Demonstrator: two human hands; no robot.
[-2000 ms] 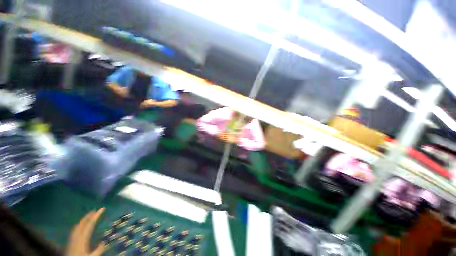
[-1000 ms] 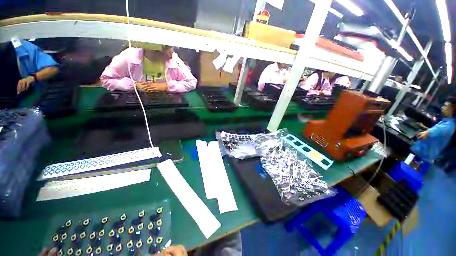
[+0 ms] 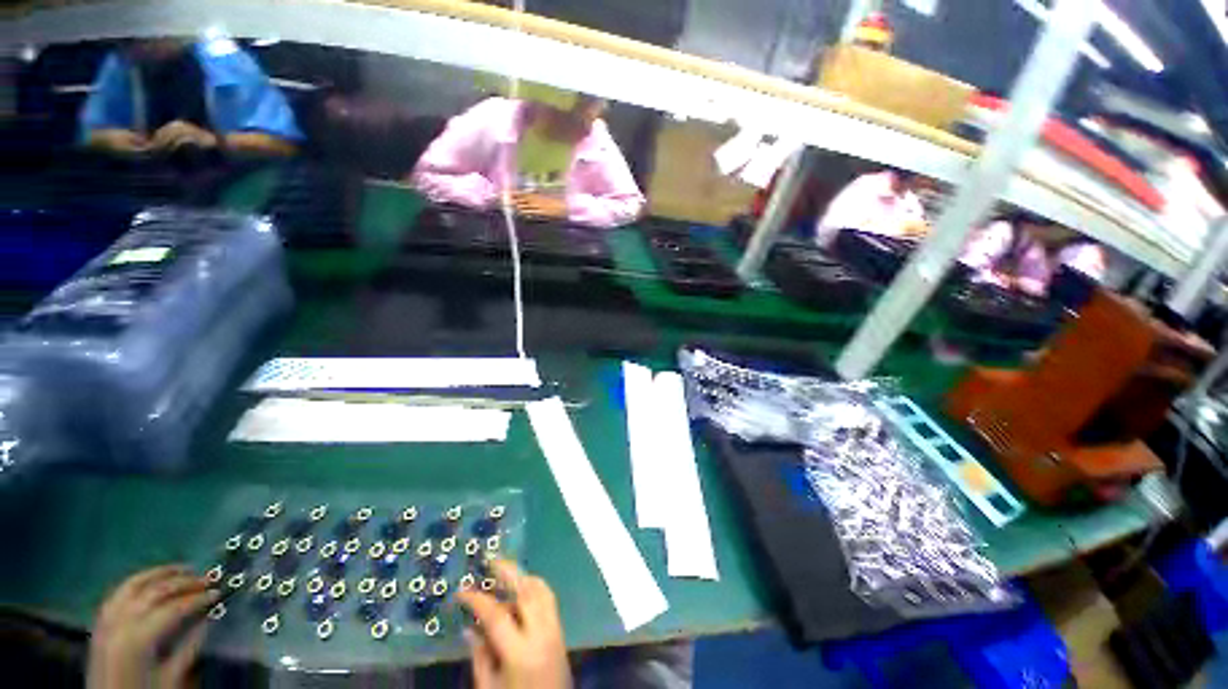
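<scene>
A clear plastic pack (image 3: 357,653) lies flat on the green mat in front of me. It holds rows of small round black parts (image 3: 325,587), each with a pale yellowish ring on top. My left hand (image 3: 146,627) is at the pack's left edge, fingers touching or over that edge. My right hand (image 3: 523,630) is at the pack's right edge, thumb and fingers over the rightmost parts. Both hands seem to hold the pack by its sides. The lower parts of both hands are cut off by the picture's bottom edge.
White strips (image 3: 370,421) lie behind the pack and more (image 3: 599,518) to its right. A wrapped bluish stack (image 3: 162,337) stands at left. Silvery filled packs (image 3: 896,518) lie on a black tray (image 3: 768,538) at right, beside an orange-brown device (image 3: 1064,404). People sit across the bench.
The view has swung left and down, so the pack shows more fully. My hands, barely visible one second ago, now both show at the pack's sides.
</scene>
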